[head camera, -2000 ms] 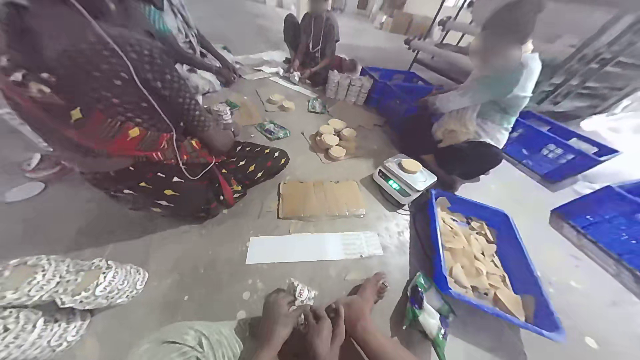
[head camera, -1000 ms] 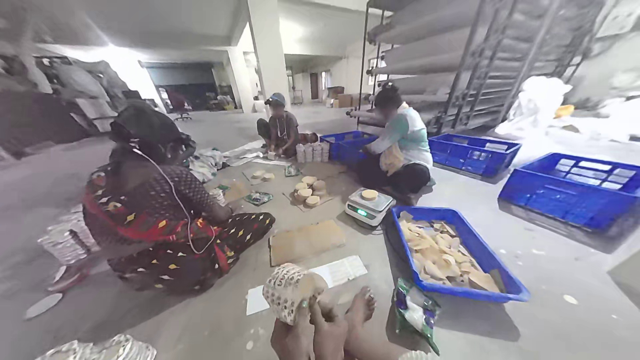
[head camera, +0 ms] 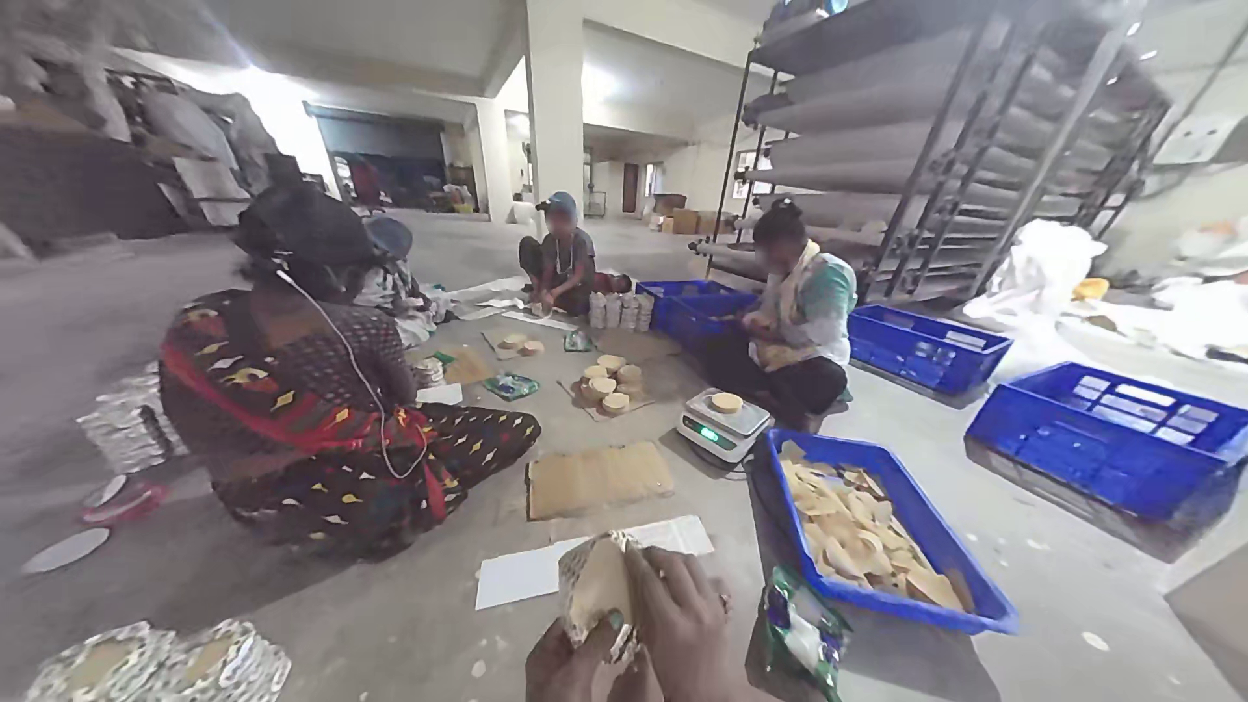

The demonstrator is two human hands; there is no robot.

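Observation:
Both my hands are at the bottom centre around a round stack of tan discs in a printed wrapper (head camera: 597, 585). My left hand (head camera: 570, 658) grips its lower edge, the thumb on the tan face. My right hand (head camera: 682, 609) lies with its fingers along the right side of the stack. Behind it a white paper strip (head camera: 517, 577) lies on the floor, and beyond that a flat piece of cardboard (head camera: 600, 480). To the right of my hands is a green and clear plastic packet (head camera: 804, 634).
A blue crate (head camera: 999, 619) of tan pieces stands at the right, beside a digital scale (head camera: 717, 429) bearing a tan stack. More wrapped stacks (head camera: 166, 668) lie lower left. A person (head camera: 331, 409) sits at the left, others farther back. Blue crates (head camera: 1102, 444) and a rack of rolls (head camera: 877, 146) stand right.
The view has tilted up since two seconds ago. The wrapped stack, plain one second ago in my raised hands, now shows its tan face turned more toward me.

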